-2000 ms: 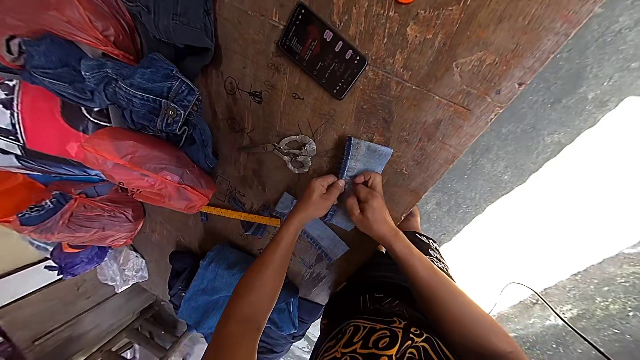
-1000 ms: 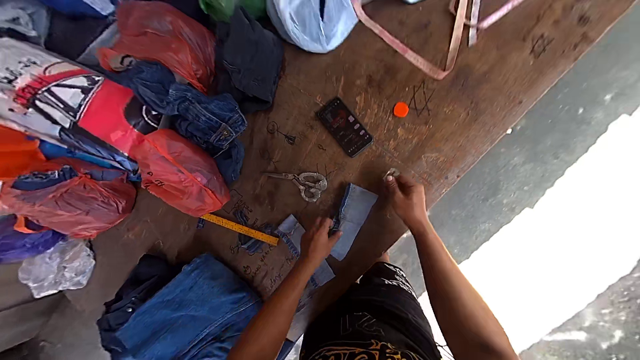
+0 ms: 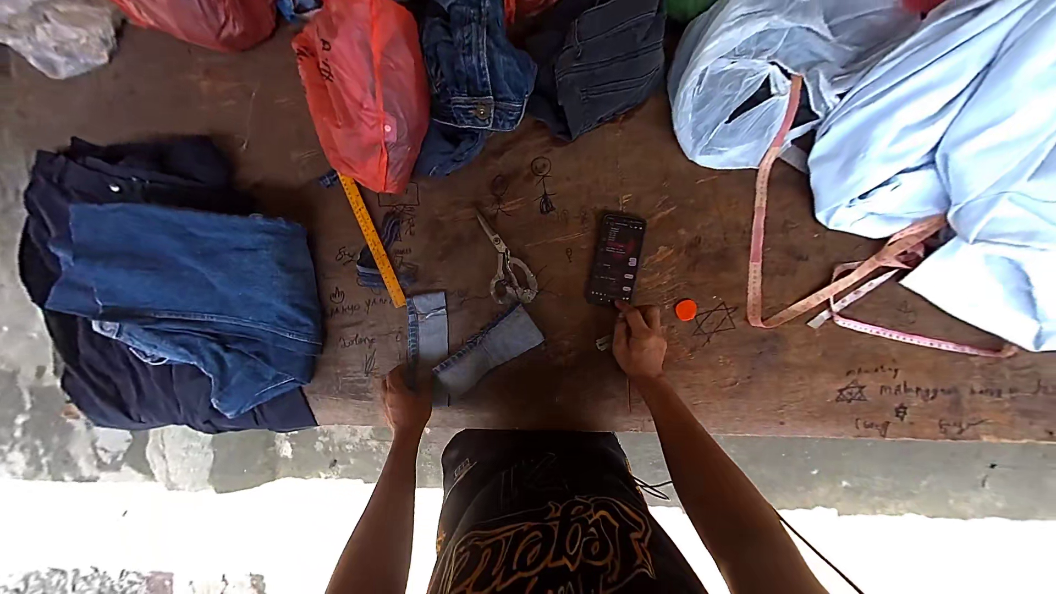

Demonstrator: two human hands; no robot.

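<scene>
My left hand [image 3: 406, 403] is near the table's front edge, at the lower ends of two cut denim strips; blur hides whether it grips them. One strip [image 3: 431, 322] lies upright in view, the other denim piece [image 3: 503, 342] slants to the right. My right hand [image 3: 639, 342] has its fingertips at the bottom edge of a smartphone [image 3: 617, 257] lying face up with its screen lit. Beside that hand's left side lies a small pale object [image 3: 605, 341], too small to name. Scissors [image 3: 507, 268] with clear-looking handles rest between the yellow ruler [image 3: 371, 239] and the phone.
Folded jeans [image 3: 190, 280] lie stacked at left. Red plastic bags [image 3: 363, 91], dark denim garments [image 3: 478, 66] and a whitish plastic bag [image 3: 718, 91] line the far side. A pink measuring tape [image 3: 759, 239] and light-blue cloth [image 3: 924, 148] are at right. An orange cap [image 3: 685, 309] sits beside the phone.
Two seconds ago both hands were together on the denim. They have since parted, the right one moving over beside the phone. The view has turned strongly.
</scene>
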